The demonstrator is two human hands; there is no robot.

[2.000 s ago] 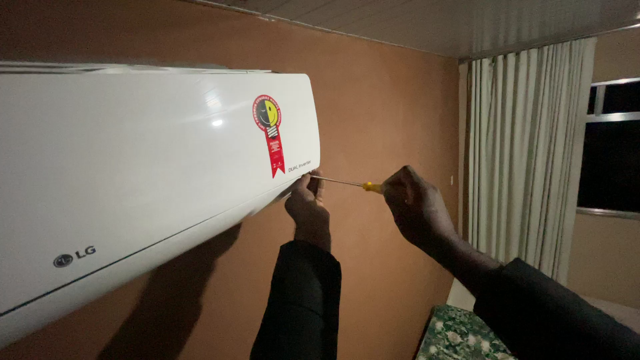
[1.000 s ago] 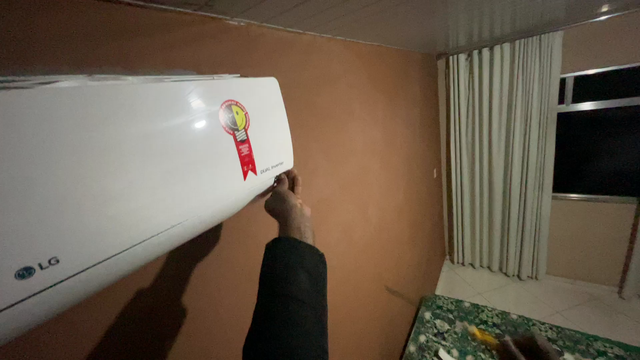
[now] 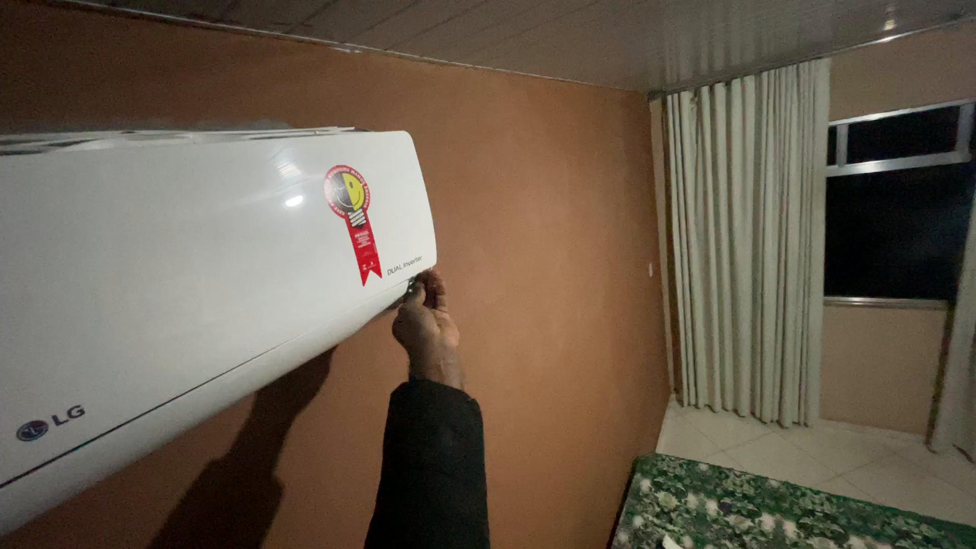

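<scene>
A white LG split air conditioner indoor unit [image 3: 206,252] hangs on the wall at the left, with a red ribbon-shaped sticker [image 3: 357,221] near its right end. My left hand [image 3: 428,324], in a dark sleeve, is raised to the lower right corner of the unit. Its fingers are bent at the bottom edge, and what lies between them is too dark and small to tell. My right hand is out of view, and so is the screwdriver.
Below at the right lies a green floral-patterned surface [image 3: 732,503]. Beyond it are a tiled floor [image 3: 732,435], a long pale curtain [image 3: 743,252] and a dark window [image 3: 900,229]. A panelled ceiling [image 3: 534,34] runs close above the unit.
My right hand has left the unit's corner with the yellow-handled screwdriver, moved down to the green floral surface, and is now out of view. My left hand has stayed at the corner.
</scene>
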